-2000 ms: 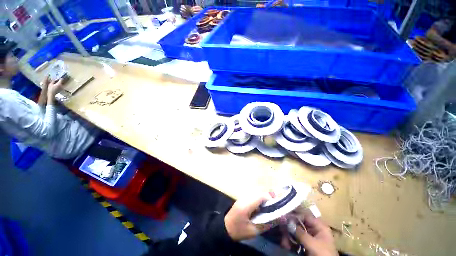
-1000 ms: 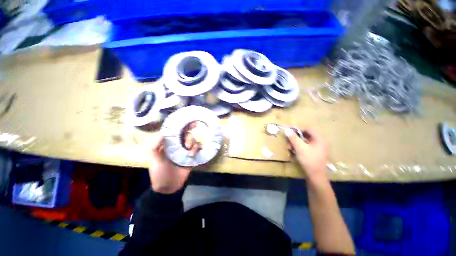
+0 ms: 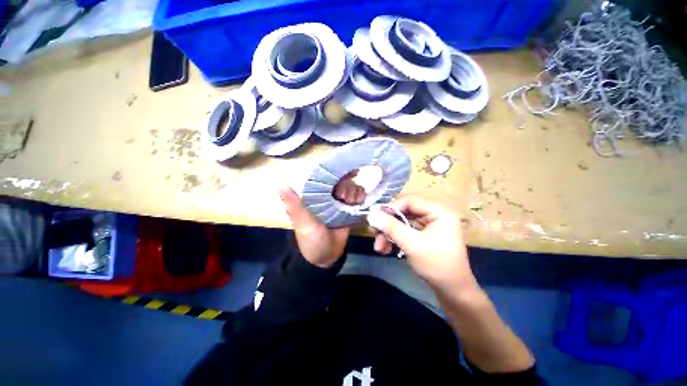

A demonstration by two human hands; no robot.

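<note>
My left hand [image 3: 320, 230] holds a grey-white flanged ring [image 3: 324, 181] tilted up above the bench's front edge, its pleated face toward me. Some of its fingers show through the centre hole. My right hand [image 3: 425, 237] is at the ring's lower right rim, with a short pale cord [image 3: 401, 216] pinched in its fingers and a white wrap on a fingertip. The cord's end at the ring is too small to make out. A whitish glue spot [image 3: 440, 164] lies on the bench to the right of the ring.
A ring stack [image 3: 297, 96] overlaps behind my hands, before a blue bin [image 3: 218, 53]. A smartphone [image 3: 167, 62] lies left of the bin. A tangled cord pile [image 3: 614, 75] is at the right. A red stool [image 3: 143, 264] with a small blue tray [image 3: 120, 245] stands below the bench at left.
The view has turned and moved closer to the bench. My right hand has gone from beside the glue spot to the ring's rim. The ring's pleated face has tilted.
</note>
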